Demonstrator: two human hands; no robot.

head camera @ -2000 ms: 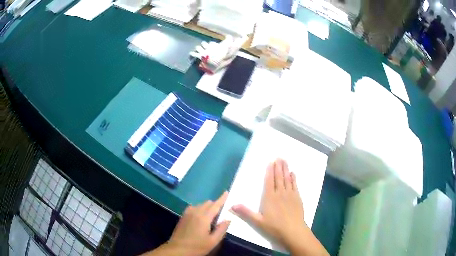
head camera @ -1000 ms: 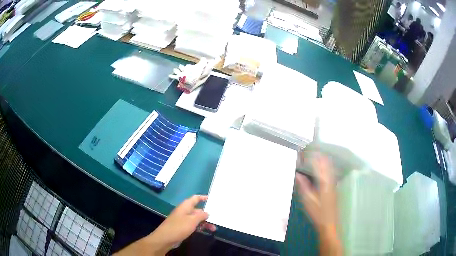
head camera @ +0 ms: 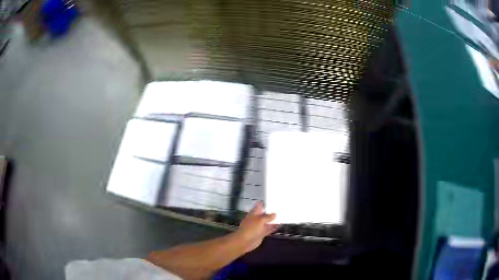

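A white-topped laid-up panel [head camera: 306,178] is held flat over the right part of the wire mesh rack [head camera: 205,217]. My left hand [head camera: 256,227] grips it at its near left corner, with the thumb at the edge; the fingers under it are hidden. Rows of white panels [head camera: 210,139] lie on the rack, with dark gaps between them and thin grid lines over several. The view is blurred, and I cannot tell whether the held panel touches the rack. My right hand is not in view.
The dark-green table [head camera: 443,120] runs down the right side, with a green-tinted plate [head camera: 459,205] and part of the blue cell pile [head camera: 458,263] at lower right. Grey floor [head camera: 71,131] lies left of the rack. A blue object [head camera: 59,16] is blurred at top left.
The view has swung left from the table to the rack. The white panel has moved off the table, held in my left hand over the rack. My right hand has left the picture.
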